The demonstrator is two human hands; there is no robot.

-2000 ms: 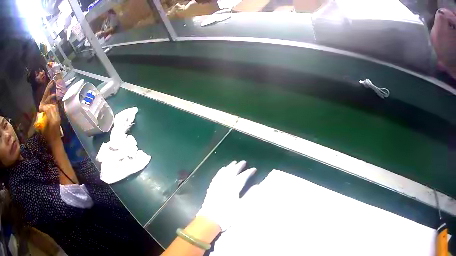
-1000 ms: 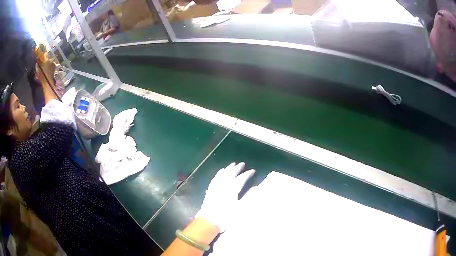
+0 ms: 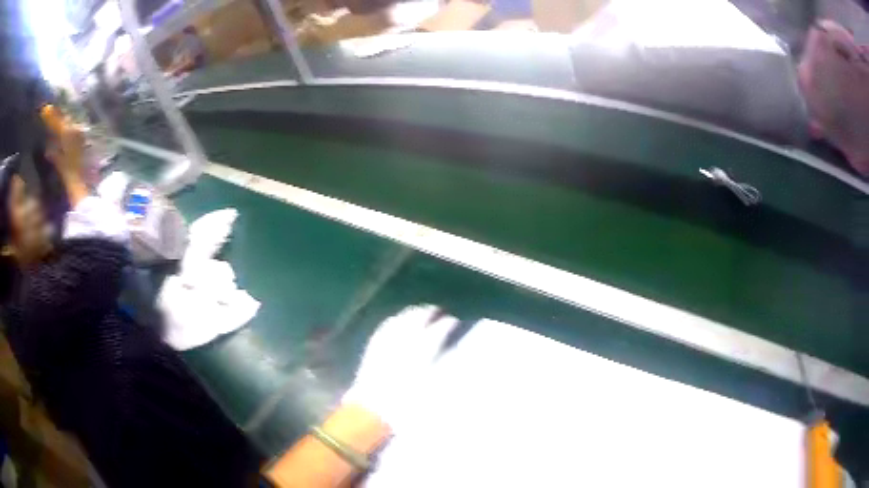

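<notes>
My left hand [image 3: 405,348], in a white glove with a bangle at the wrist, rests at the left edge of the flat white sheet [image 3: 610,410]. It is blurred; the fingers look slightly spread and nothing shows in it. My right hand is not in view. A yellow-orange screwdriver [image 3: 821,456] stands at the right edge of the sheet, cut off by the picture's bottom, with a thin part rising from its top.
A white cord bundle [image 3: 732,186] lies on the green belt [image 3: 534,200] behind a pale rail [image 3: 534,276]. To the left are crumpled rags [image 3: 205,295], a white housing with a blue part [image 3: 152,224], and a seated person [image 3: 105,353]. A clear bin [image 3: 686,81] and pink item [image 3: 837,95] are beyond.
The view has shifted slightly and blurred. The neighbour has leaned forward and raised an arm. The cord bundle moved right along the belt. My left hand stays at the sheet's edge.
</notes>
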